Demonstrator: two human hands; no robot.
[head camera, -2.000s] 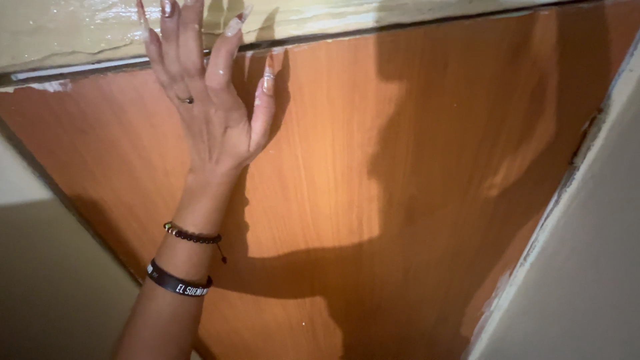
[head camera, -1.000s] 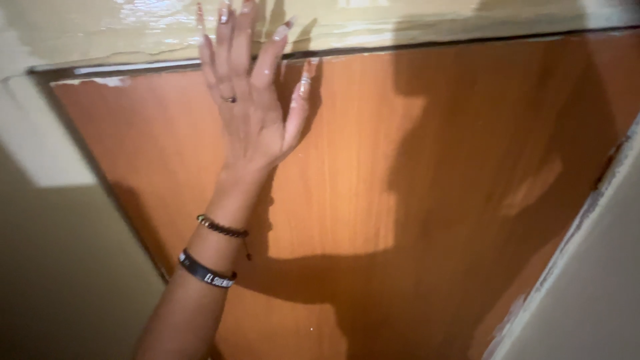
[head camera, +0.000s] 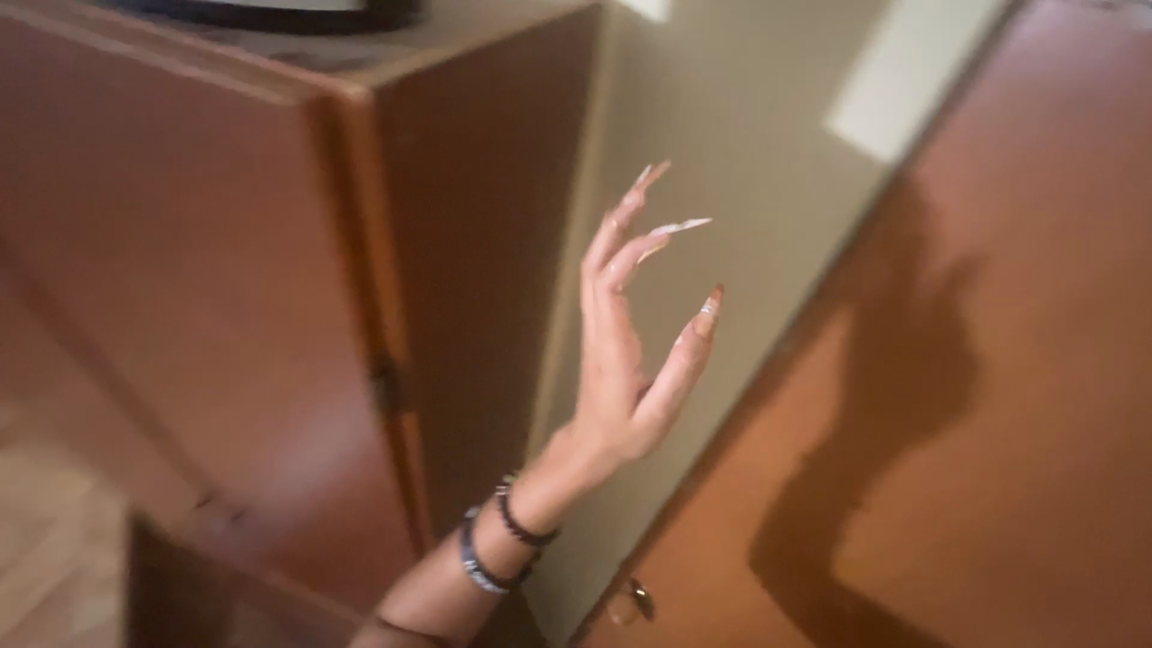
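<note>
My left hand (head camera: 630, 351) is raised in mid-frame with its fingers curved and apart, holding nothing. It has long painted nails. A dark beaded bracelet (head camera: 522, 513) and a dark wristband (head camera: 481, 558) with writing circle the wrist. To the right is a wooden door (head camera: 1035, 387), on which the shadow of a hand and arm falls. A small round metal knob (head camera: 642, 598) sits low near the door's left edge. No contact shows between the hand and the door. My right hand is out of view.
A brown wooden cabinet (head camera: 216, 270) stands at the left, with a dark-rimmed object (head camera: 297, 16) on top. A pale wall strip (head camera: 720, 162) runs between cabinet and door. Light flooring (head camera: 54, 504) shows at the lower left. The picture is somewhat blurred.
My left hand has left the top edge of the wooden panel, where it lay in both earlier frames, and its fingers have curled. The view has swung strongly left and down.
</note>
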